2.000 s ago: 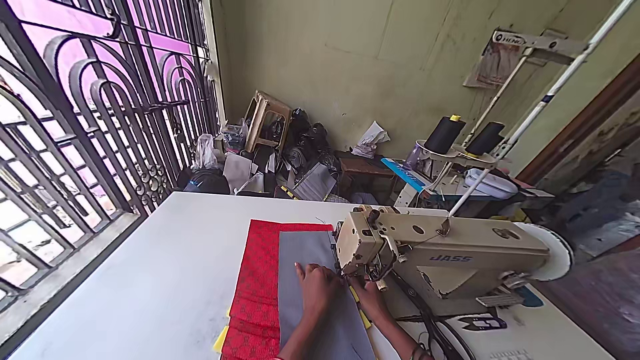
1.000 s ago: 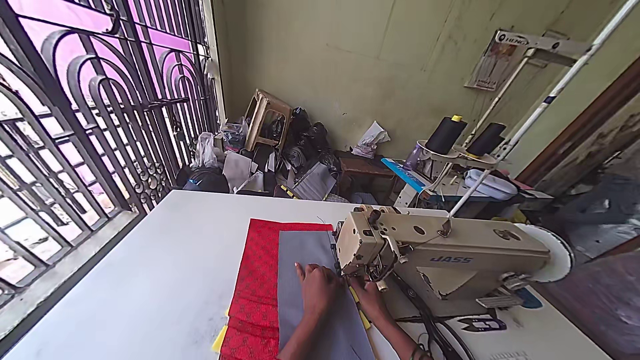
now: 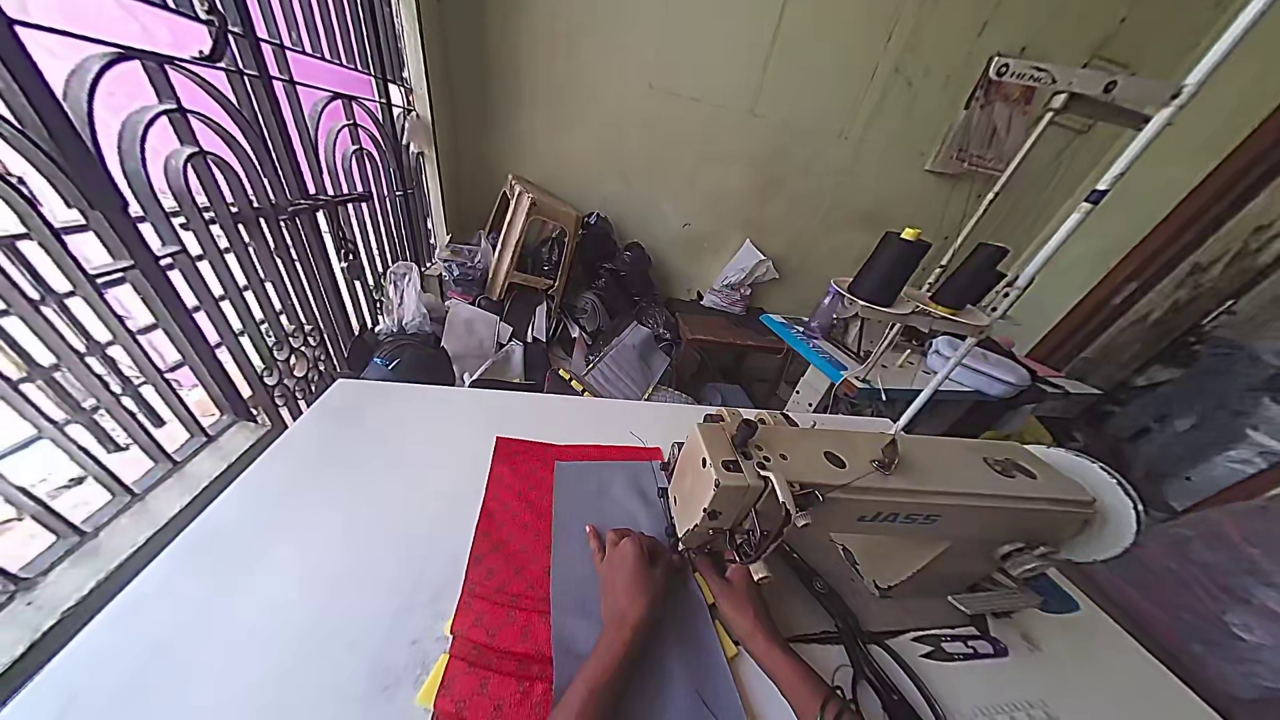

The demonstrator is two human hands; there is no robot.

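A grey fabric panel [image 3: 600, 590] lies over a red patterned fabric [image 3: 500, 560] on the white table of a beige sewing machine [image 3: 900, 510]. My left hand [image 3: 635, 572] presses on the grey panel just left of the machine head, its fingers bent and the thumb apart. Beside the needle area, my right hand [image 3: 730, 590] is at the panel's right edge, near a black and yellow strip [image 3: 722, 630]; its fingertips are partly hidden under the machine head. The needle and presser foot cannot be made out clearly.
Thread snips [image 3: 960, 647] and black cables [image 3: 850, 630] lie on the table right of my right arm. Black thread cones [image 3: 890, 268] stand behind the machine. A metal grille [image 3: 200, 200] borders the left side; bags and a stool [image 3: 535, 240] are piled beyond the table.
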